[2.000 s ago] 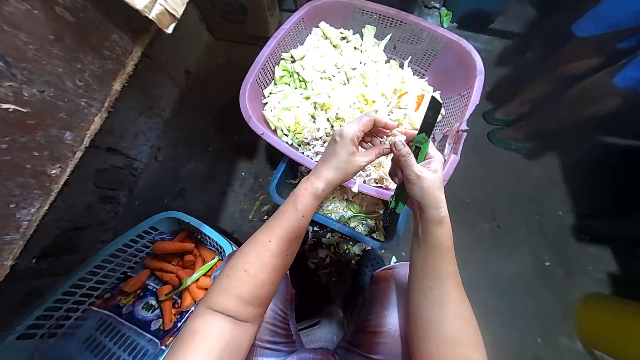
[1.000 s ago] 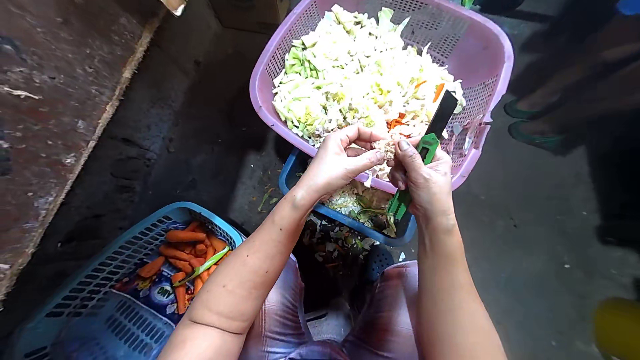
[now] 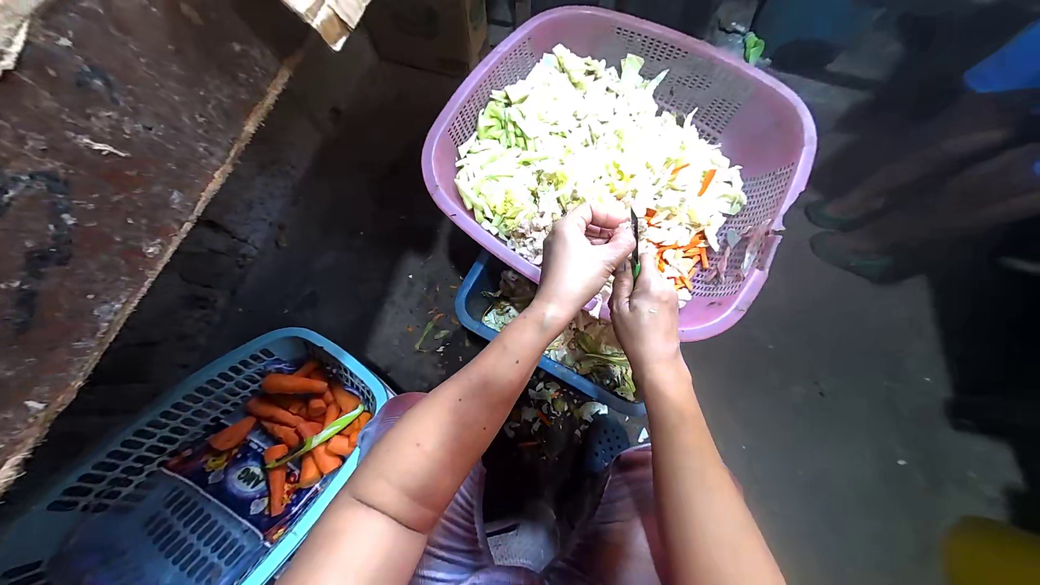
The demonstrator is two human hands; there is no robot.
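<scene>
My right hand [image 3: 647, 309] grips a green-handled knife [image 3: 635, 236], its dark blade pointing away from me above the near edge of a pink plastic basket [image 3: 439, 162]. Beside it, my left hand [image 3: 581, 252] pinches a small pale piece, too hidden by the fingers to identify, close to the blade. Chopped cabbage [image 3: 601, 138] fills much of the basket, with orange carrot strips [image 3: 686, 260] at its near right side. Under the basket, a blue plastic container [image 3: 569, 378] holds vegetable scraps [image 3: 597, 345].
Whole and cut carrots [image 3: 284, 410] lie on a printed plastic bag [image 3: 244, 479] in a light blue basket [image 3: 296, 333] at lower left. A worn brown board [image 3: 122, 162] borders the left. Another person's feet [image 3: 861, 236] stand at right; something yellow [image 3: 987, 552] is at lower right.
The knife has turned: its blade, earlier slanting up and right beside my right hand, now stands nearly edge-on between my hands at the pinched piece.
</scene>
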